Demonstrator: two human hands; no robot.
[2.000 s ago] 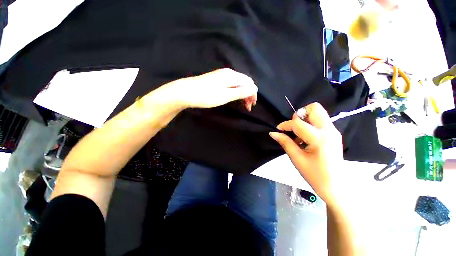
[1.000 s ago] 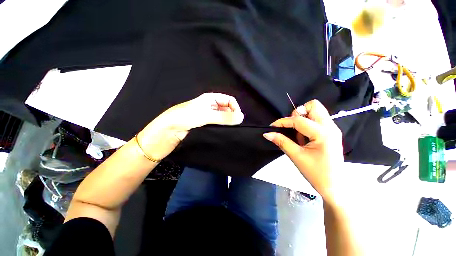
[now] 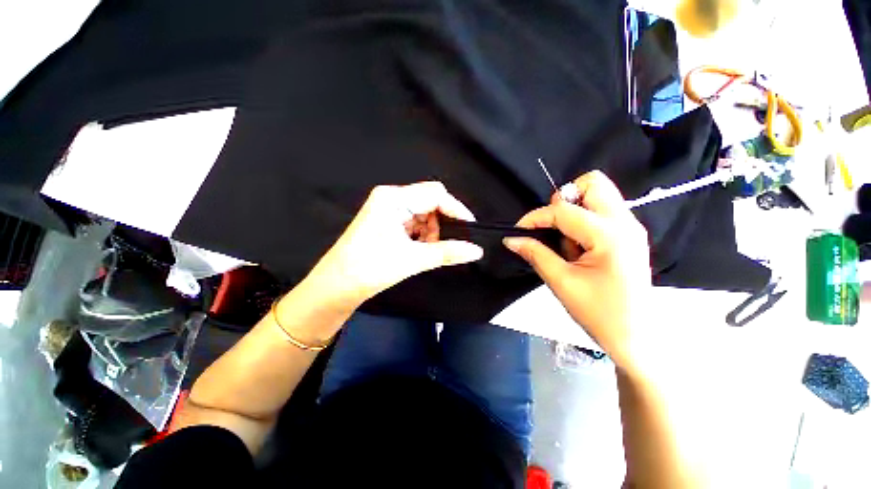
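The black garment (image 3: 334,105) is spread over the table, its near part above my lap. My left hand (image 3: 406,234) holds a narrow fold of its edge (image 3: 487,229) between bent fingers and thumb. My right hand (image 3: 583,234) pinches the same fold just to the right, thumb and index finger together. A thin needle (image 3: 546,175) sticks up and left from my right fingers, beside a shiny ring-like piece (image 3: 570,193) on a finger. No thread can be made out. The small black snips (image 3: 754,304) lie on the white table to the right.
A smartphone (image 3: 657,72), orange-handled scissors (image 3: 785,124) and a yellow round object (image 3: 705,14) are at upper right. A green box (image 3: 832,279) and a dark blue faceted object (image 3: 836,382) are at the right. A white strip (image 3: 678,189) crosses the cloth. A grey-black bag (image 3: 134,304) is at lower left.
My left hand has come down and right from above the cloth and taken hold of the fold. My right hand keeps its pinch with the needle, slightly higher. The view has shifted a little.
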